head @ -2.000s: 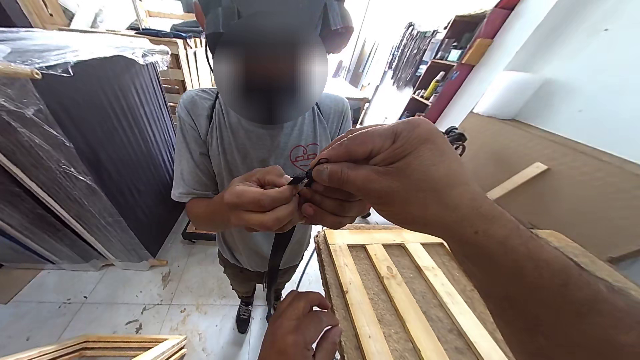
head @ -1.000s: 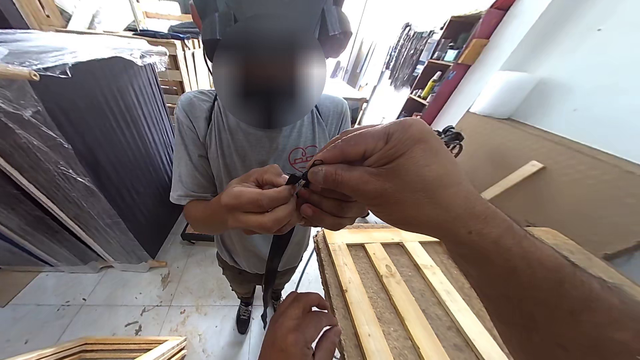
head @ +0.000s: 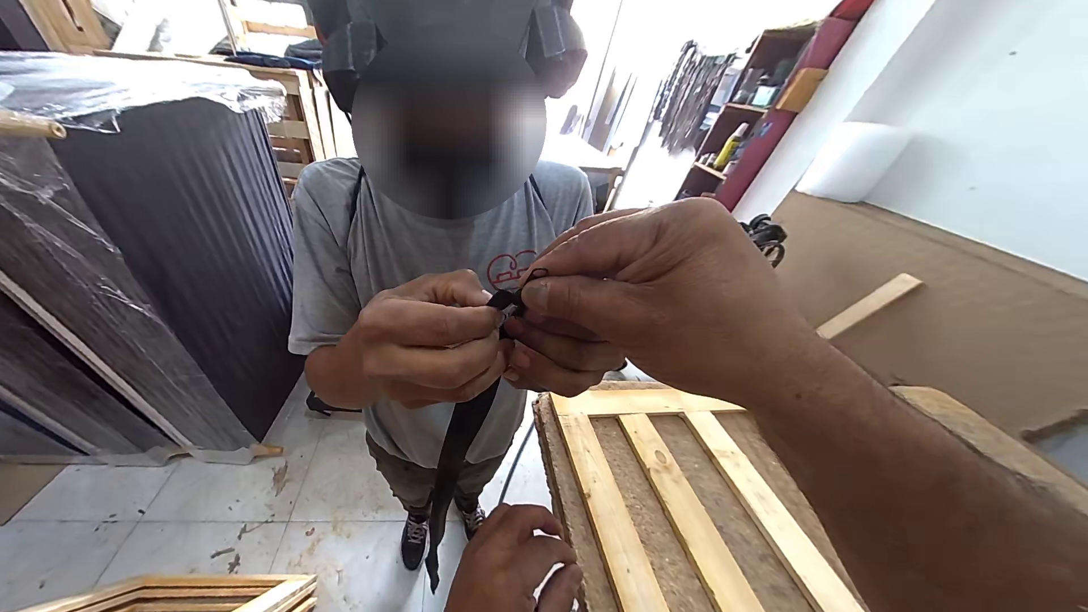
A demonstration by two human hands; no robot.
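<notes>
My right hand [head: 671, 297] reaches in from the right and pinches a thin black loop [head: 537, 274] between thumb and forefinger. Beside it, a co-worker's two hands hold the top of a black fabric strap [head: 463, 433], where a small shiny piece shows between the fingers. The strap hangs down past the co-worker's waist. What joins loop and strap is mostly covered by fingers. Low in the view, my left hand [head: 514, 561] is near the corner of the slatted wooden frame [head: 650, 399], fingers bent and a little apart; nothing is seen in it.
A co-worker in a grey T-shirt [head: 425, 246] stands facing me. Plastic-wrapped dark panels [head: 187, 221] lean at the left. Wooden frames [head: 170, 586] lie at the lower left. Brown sheet material [head: 960, 306] and a white roll [head: 854, 161] are at the right, shelves [head: 739, 127] behind.
</notes>
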